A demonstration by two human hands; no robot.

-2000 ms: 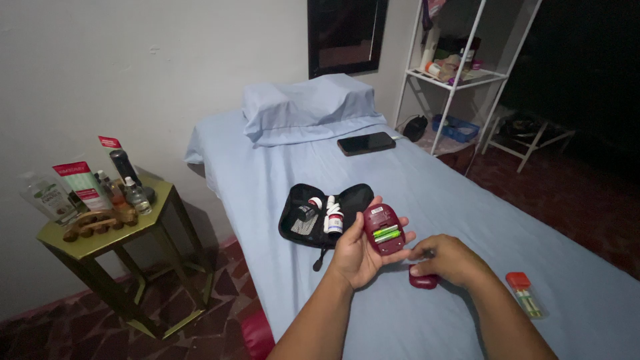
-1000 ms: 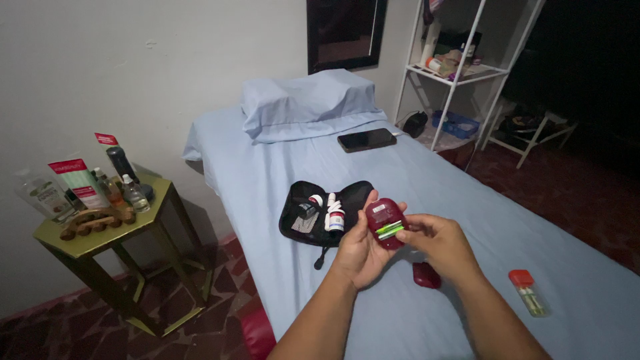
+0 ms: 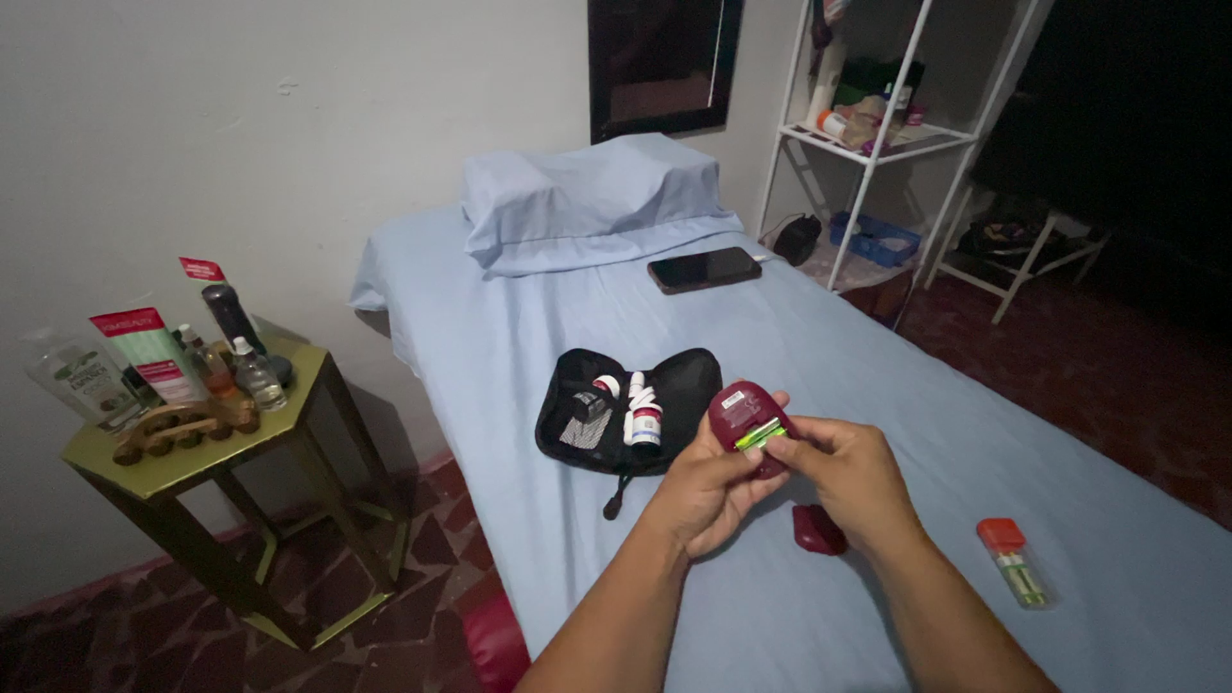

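My left hand holds a dark red handheld device, its back turned up and its battery compartment uncovered. Green batteries lie in that compartment. The thumb and fingers of my right hand press at the batteries and grip the device's edge. Below the hands, a dark red battery cover rests on the blue sheet. An unzipped black zip case, left of my hands, contains a white bottle with a dark base and other small items. To the right lies a clear battery pack with an orange cap.
A smartphone lies near the covered pillow. On the left, a gold side table carries bottles, tubes and a wooden roller massager. A white metal shelf stands behind the bed on the right.
My right hand has moved from the battery cover on the sheet up to the device's battery compartment. The cover is let go and stays on the sheet.
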